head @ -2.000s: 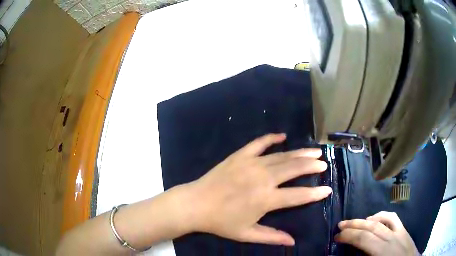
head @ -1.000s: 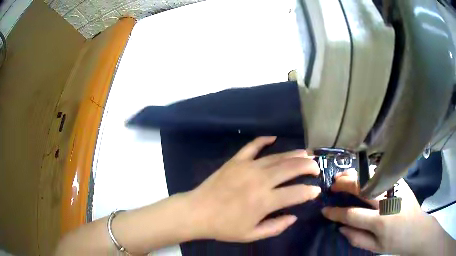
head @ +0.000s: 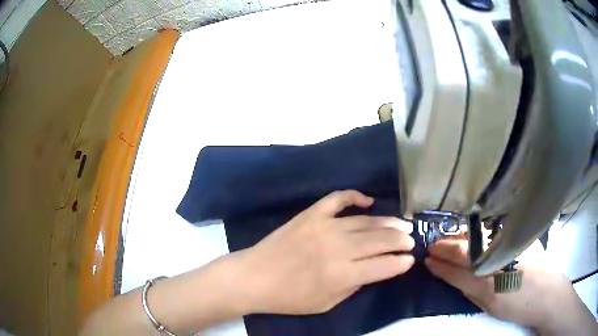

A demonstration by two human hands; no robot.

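A dark navy garment panel (head: 288, 177) lies on the white table and runs under the machine head; its far part is folded over, with a corner sticking out to the left. My left hand (head: 328, 256) lies on the cloth, fingers slightly spread, fingertips just left of the presser foot (head: 427, 230). My right hand (head: 488, 275) is right of the presser foot, partly behind the machine head, with fingertips at the cloth near the foot. Whether it pinches the cloth is hard to tell.
The cream sewing machine head (head: 433, 111) fills the upper right. A knurled knob (head: 507, 281) hangs in front of my right hand. An orange edge (head: 124, 151) and brown cardboard (head: 39, 144) are at left, a white brick wall (head: 131, 23) behind. A small yellowish part (head: 385, 113) is beside the head.
The panel's far part has folded over towards me, and the right-hand cloth has been drawn in, baring white table at lower right. My right hand has moved up to the presser foot.
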